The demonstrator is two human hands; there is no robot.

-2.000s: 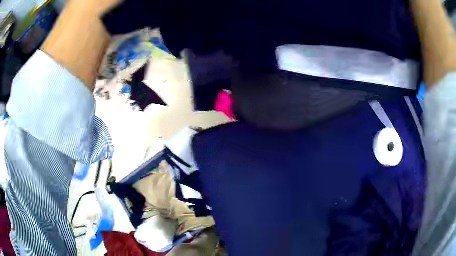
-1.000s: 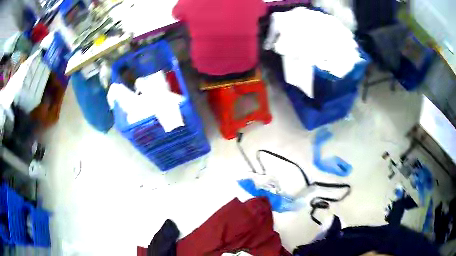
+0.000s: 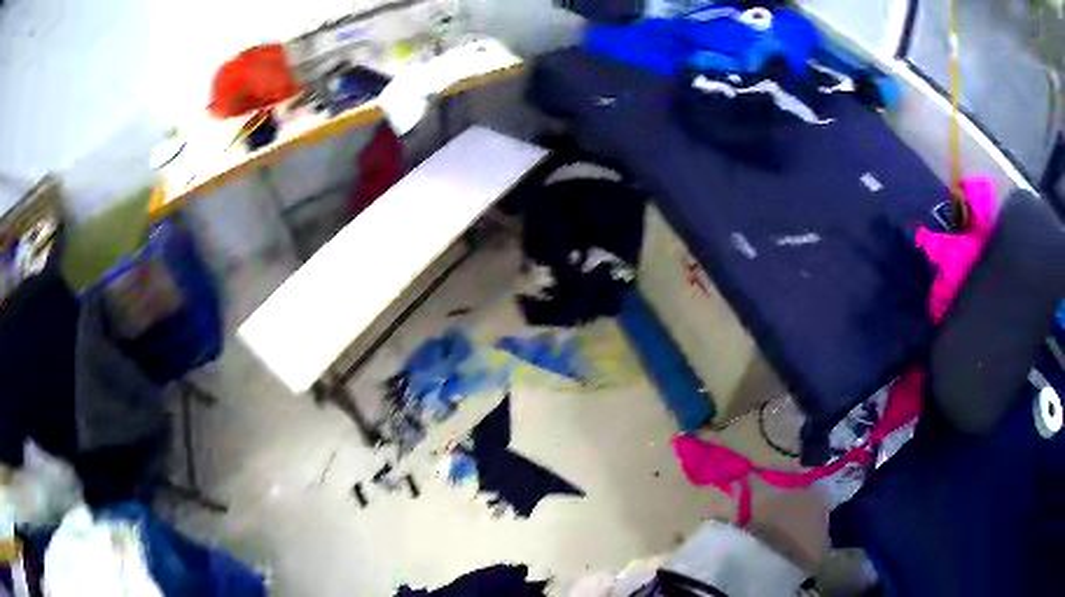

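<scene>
Neither of my hands is in view. A dark navy table cover or cloth [image 3: 934, 513] lies nearest at the lower right, cut off by the picture's edge. A white tape roll [image 3: 1048, 409] lies on it at the far right. The dark grey padded arm [image 3: 999, 315] stands beside it, with a bright pink cloth [image 3: 960, 251] at its upper left. The picture is blurred, so seams and edges of garment pieces cannot be told.
A long dark table [image 3: 806, 233] with blue cloth [image 3: 747, 41] runs along the right. A narrow white board [image 3: 397, 251] stands at centre left. Dark scraps [image 3: 514, 466] and a pink strip [image 3: 794, 472] lie low down. A wooden-edged table [image 3: 280, 146] stands behind.
The view has swung from the dark cloth between both forearms, past a seated person and blue crates, to the white board and long table. Both arms have left the picture.
</scene>
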